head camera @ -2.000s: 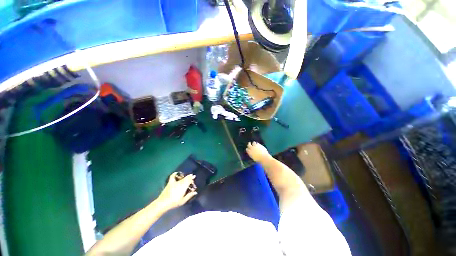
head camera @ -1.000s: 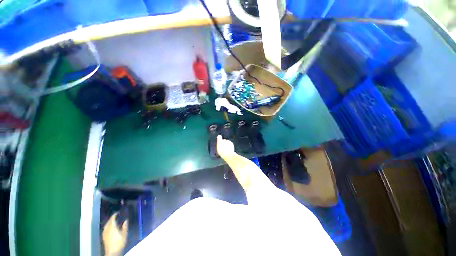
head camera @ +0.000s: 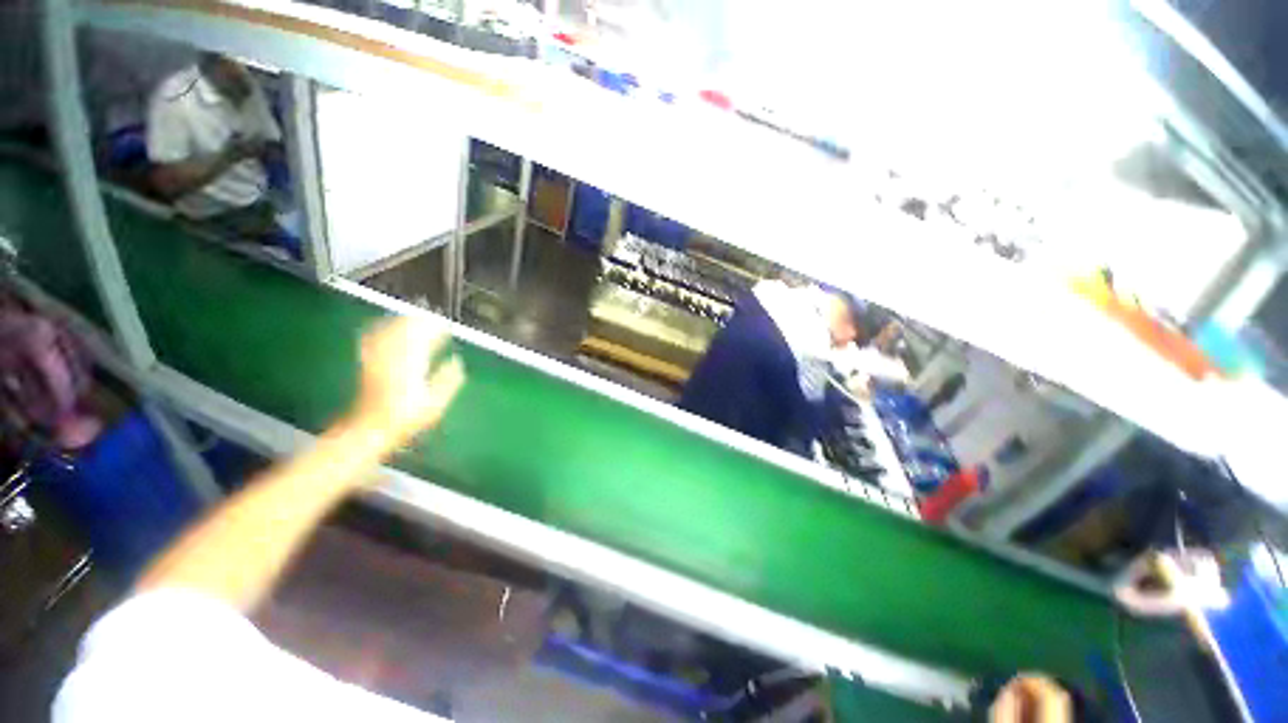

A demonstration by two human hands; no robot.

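Observation:
My left hand is raised over the green conveyor belt, with the arm reaching up from the lower left. It is blurred; thumb and fingers look apart and nothing shows in them. A skin-coloured shape at the bottom right edge looks like my right hand; it is small, blurred and cut off, and whether it holds anything cannot be told. No black panel can be made out in either hand.
Beyond the belt, one person leans over a work surface and another person is at the upper left. A rack of dark parts stands between them. A blue crate is at lower left.
The view has swung left from the bench to the conveyor. My left hand has moved from low beside the bench to over the belt; the dark item seen at it earlier no longer shows.

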